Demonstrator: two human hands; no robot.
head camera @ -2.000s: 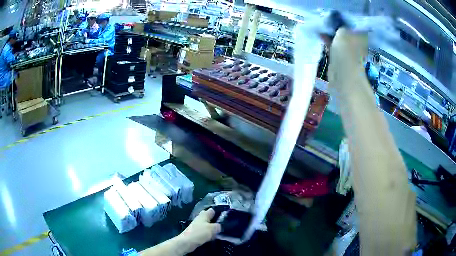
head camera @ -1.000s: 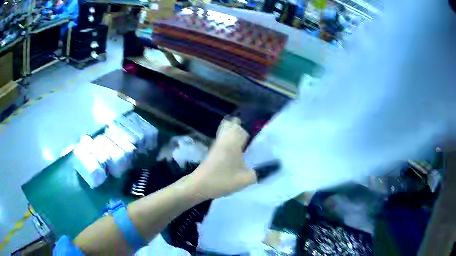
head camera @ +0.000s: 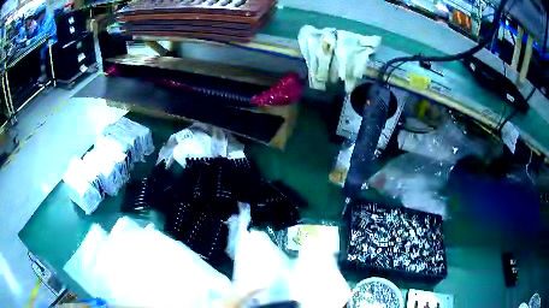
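Observation:
White packing sleeves (head camera: 150, 264) lie spread and crumpled across the bottom of the view, over the near edge of a heap of black finned parts (head camera: 204, 192). A small, blurred bit of my left hand (head camera: 239, 299) seems to show among the white material at the bottom edge; the rest is covered or cut off. A dark piece (head camera: 277, 304) shows beside it, cut off by the edge; whether it is held is unclear. A blue band (head camera: 90, 301) shows at the bottom left. I cannot make out my right hand.
Wrapped white packs (head camera: 108, 153) stand at left. A black tray (head camera: 397, 274) holds tiny metal pieces, with a round white dish (head camera: 376, 295) below. Behind are an open carton (head camera: 280, 133), hanging gloves (head camera: 334, 54) and plastic bags (head camera: 415, 174). A dark blue blur (head camera: 499, 198) is at right.
The view has swung down and right. The white sheet held up high earlier is down low over the bench. My arms, large in view before, are almost out of the picture.

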